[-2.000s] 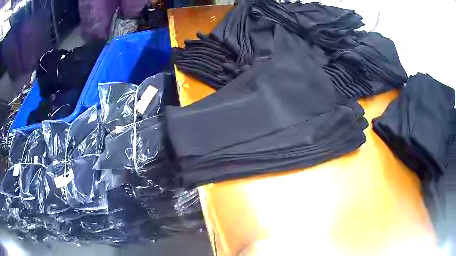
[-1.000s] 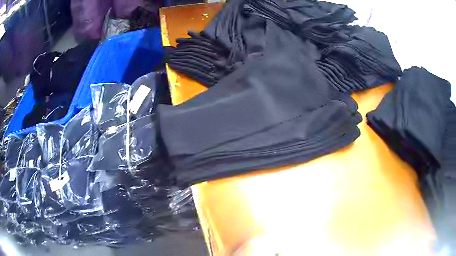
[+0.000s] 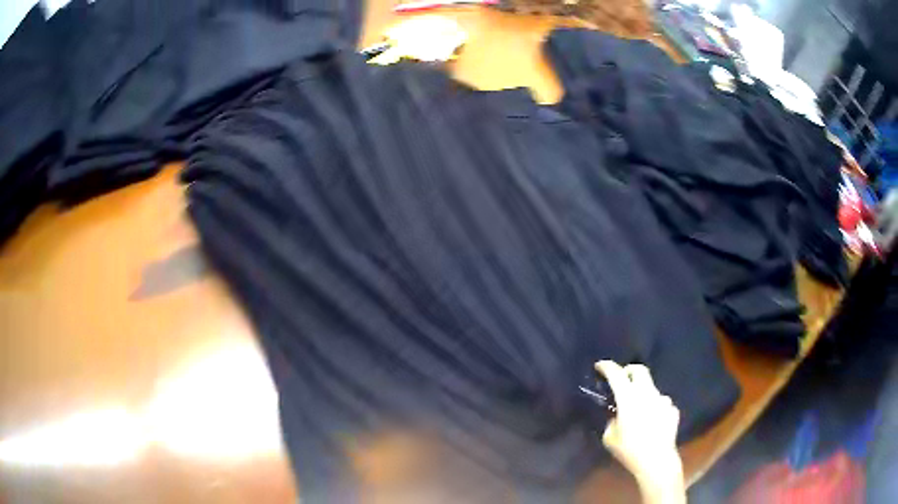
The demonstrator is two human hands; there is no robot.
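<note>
A wide pile of black trousers (image 3: 423,217) lies in long rippled folds across the middle of the view. My right hand (image 3: 645,418) is at the pile's lower right, fingers curled around small dark thread snips (image 3: 597,392) with a thin bright edge. The snips are over the black cloth. A blurred brownish patch shows at the bottom centre over the cloth; I cannot tell if it is my left hand or the tabletop.
Folded black trouser stacks (image 3: 108,108) lie at the upper left. More crumpled black garments (image 3: 699,187) lie at the right. The glossy orange-brown tabletop (image 3: 118,325) shows at left. A pale yellowish item (image 3: 423,39) lies at the far side. Red cloth (image 3: 807,480) is at the lower right, beyond the table edge.
The view has swung right, from the bagged garments and blue bin to the rippled trouser pile. My right hand with the snips has come into view.
</note>
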